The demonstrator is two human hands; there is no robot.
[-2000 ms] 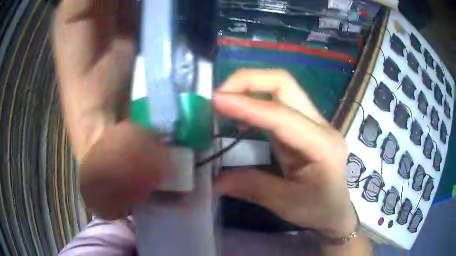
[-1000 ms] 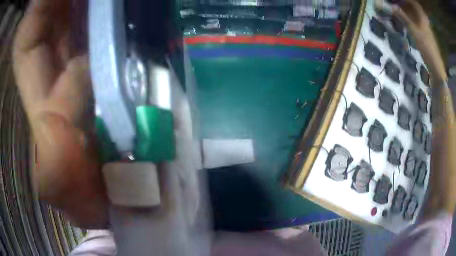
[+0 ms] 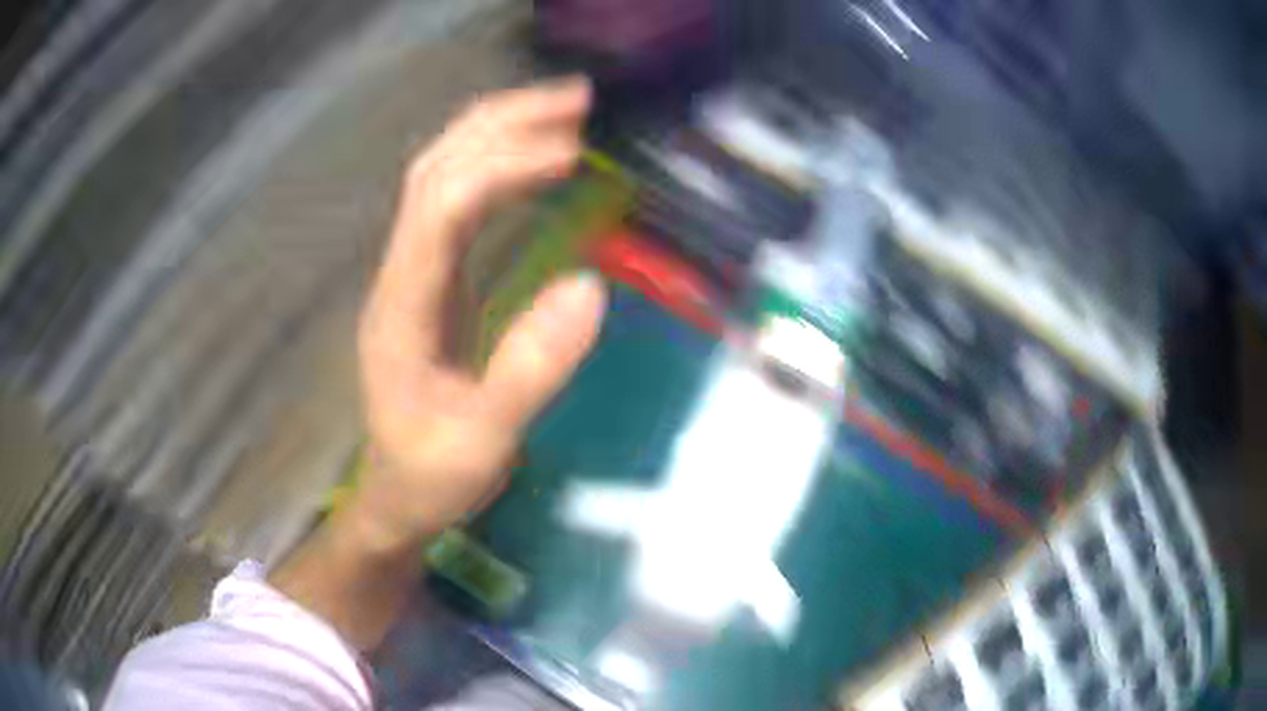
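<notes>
The frame is strongly blurred. My left hand (image 3: 466,333) is raised at the left of the green mat, thumb and fingers apart, with nothing seen in it. The tall white fixture (image 3: 736,472) stands on the mat right of my left hand, not touching it, with white side parts near its base. A green band (image 3: 813,314) and a grey-blue bar (image 3: 845,222) show at its top. My right hand is not in view.
The foam tray with dark speakers (image 3: 1098,597) is at the lower right. Dark shiny wrapped packs (image 3: 959,347) lie behind the red tape line (image 3: 924,465). Layered grey edges (image 3: 209,208) fill the left side. A small green object (image 3: 475,570) is at the mat's near left.
The view has turned and pulled back from the fixture, now whole near the middle. My left hand has come away from it. My right hand, earlier at the foam tray, has left the picture.
</notes>
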